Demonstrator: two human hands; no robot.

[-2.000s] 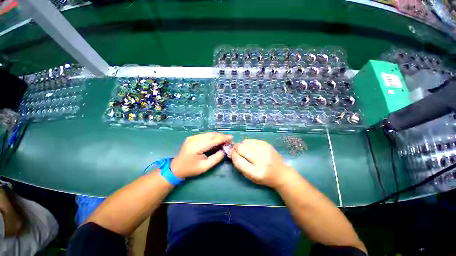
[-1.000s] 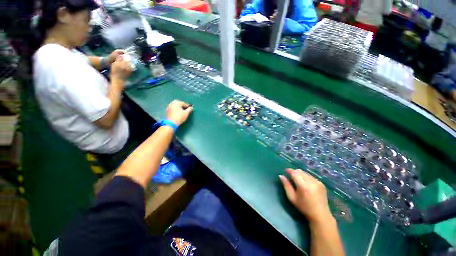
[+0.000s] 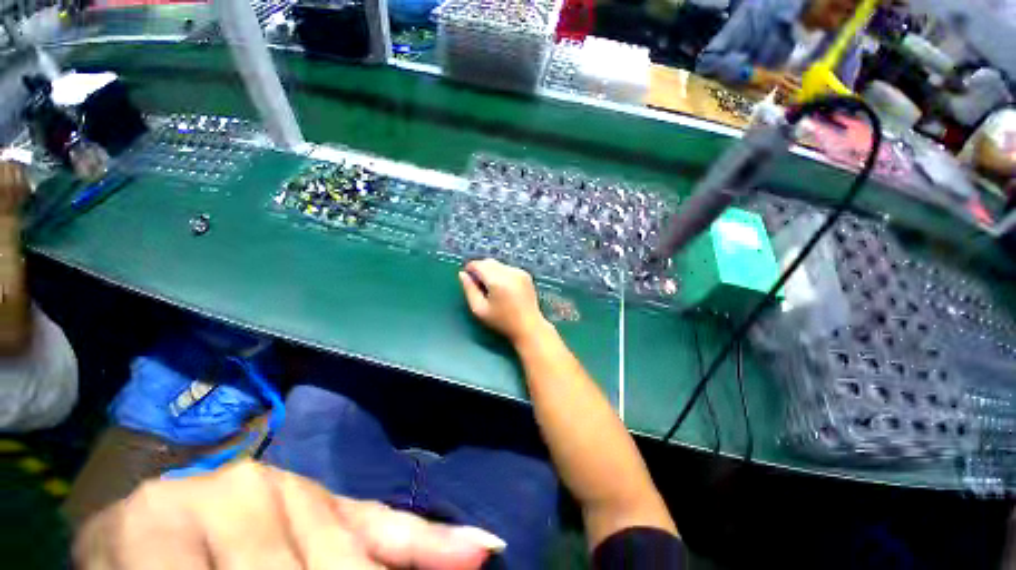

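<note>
A small round dark-metallic unit (image 3: 199, 224) lies alone on the green bench at the left. My left hand (image 3: 290, 523) is large and blurred at the bottom edge, close to the camera and cut off; its thumb points right, and its inner side is hidden. My right hand (image 3: 501, 296) is low over the bench in front of the central blister tray (image 3: 524, 217), thumb and index finger a little apart, nothing visible in it. Small reddish-brown screws (image 3: 560, 308) lie scattered just right of it. A mixed parts tray (image 3: 334, 195) heaped with black, yellow and silver pieces is left of centre.
A grey screwdriver (image 3: 730, 178) hangs at right from a yellow cord, beside a green box (image 3: 730, 258). Its black cable crosses down. Stacked blister trays (image 3: 869, 379) are at far right. A grey post (image 3: 259, 78) stands behind the bench. People are at left edge and back right.
The view has swung right. The dark piece at my left fingertips is gone from them, and a similar one lies on the bench. My left hand has come back close to the camera.
</note>
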